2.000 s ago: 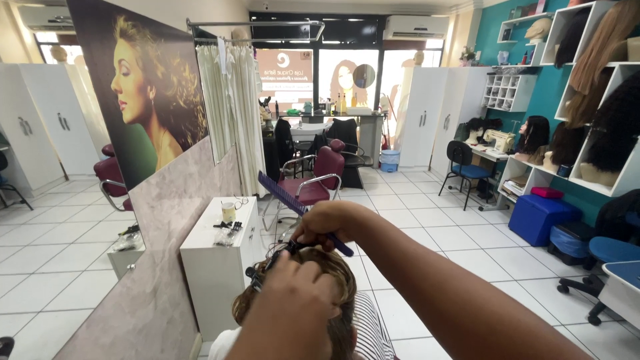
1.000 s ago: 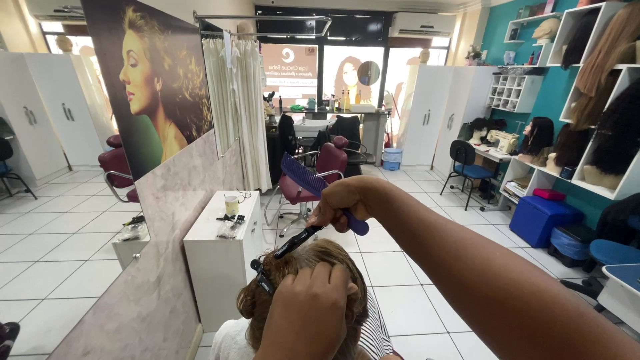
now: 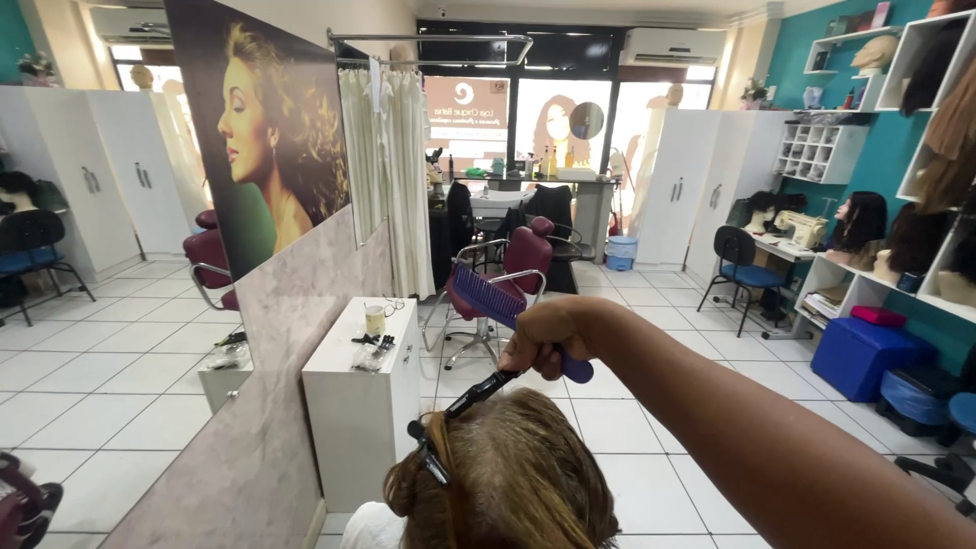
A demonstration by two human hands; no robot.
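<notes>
My right hand (image 3: 545,339) holds a purple wide-tooth comb (image 3: 488,296), its toothed end pointing up and left and its handle below my palm. The same hand pinches the end of a black hair clip (image 3: 476,394), whose other end touches the hair on top of a seated person's head (image 3: 518,473). A second black hair clip (image 3: 431,454) sits in the hair at the left, beside a gathered roll of hair. The hair is light brown and hangs loose at the right. My left hand is out of view.
A white cabinet (image 3: 343,335) stands at the left by the wall, with a cup (image 3: 375,320) and more black clips in a clear plastic bag (image 3: 372,354) on top. Beyond it is a burgundy salon chair (image 3: 526,267). A white towel (image 3: 374,526) lies by the person's shoulder.
My left hand, on the hair in both earlier frames, has left the view. My right hand still holds the comb and black clip above the head.
</notes>
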